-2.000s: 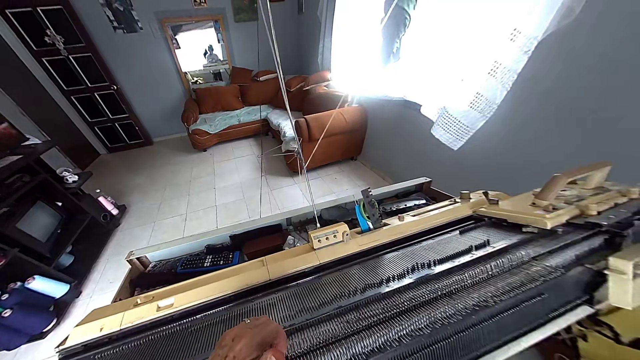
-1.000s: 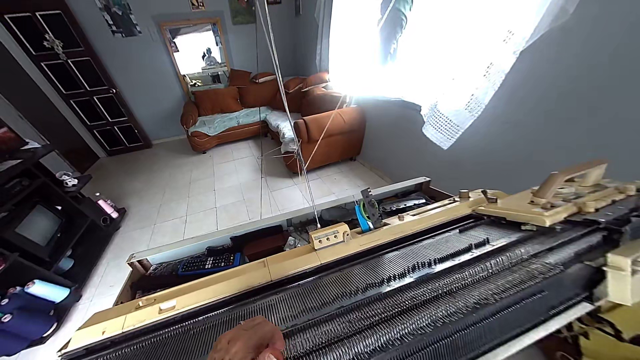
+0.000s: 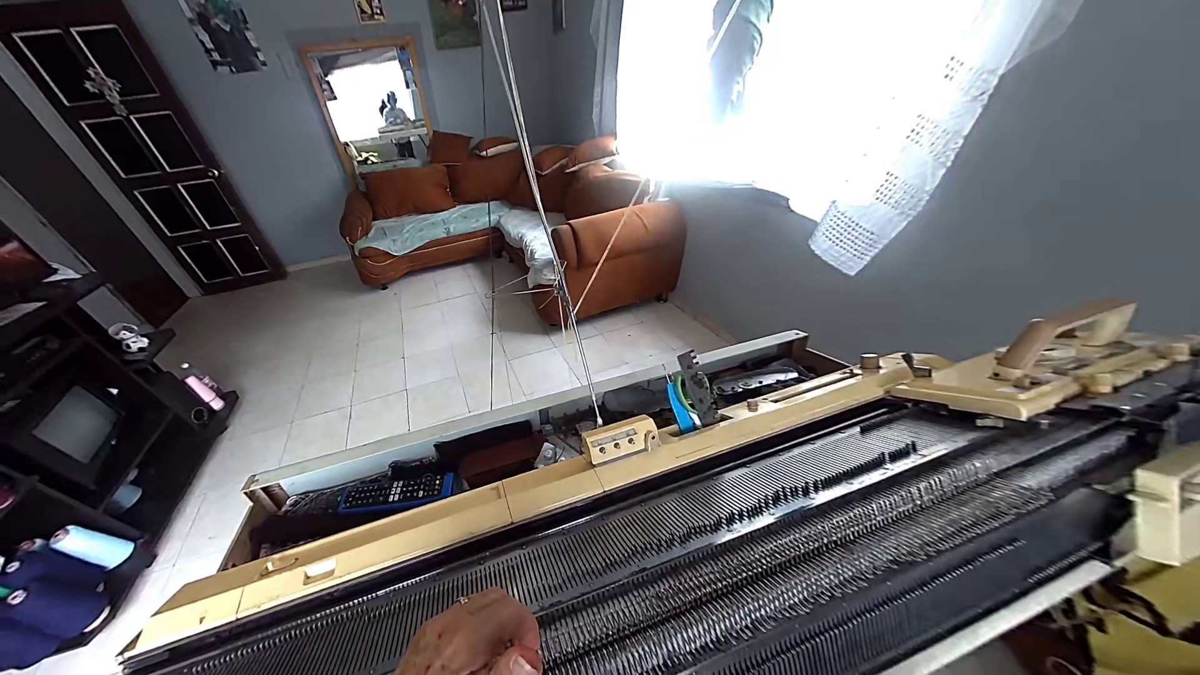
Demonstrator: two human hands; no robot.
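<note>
My left hand [image 3: 478, 633] is at the bottom edge, fingers curled down over the needle bed [image 3: 619, 525] of a flatbed knitting machine; whether it grips anything is hidden. Rows of metal needles [image 3: 797, 553] run diagonally beside it. The cream carriage [image 3: 1012, 389], with a raised handle, sits far off at the right end of the beds. A small cream row counter [image 3: 621, 441] stands on the back rail [image 3: 553, 492]. Yarn strands [image 3: 525, 141] hang down from above, behind the counter. My right hand is out of view.
Behind the rail lies a long tray [image 3: 356, 455] with a remote or calculator [image 3: 398, 491] and small tools. Cones of yarn [image 3: 56, 600] stand on a dark shelf unit [image 3: 159, 450] at left. An orange sofa [image 3: 619, 253] is across the room, near a bright curtained window.
</note>
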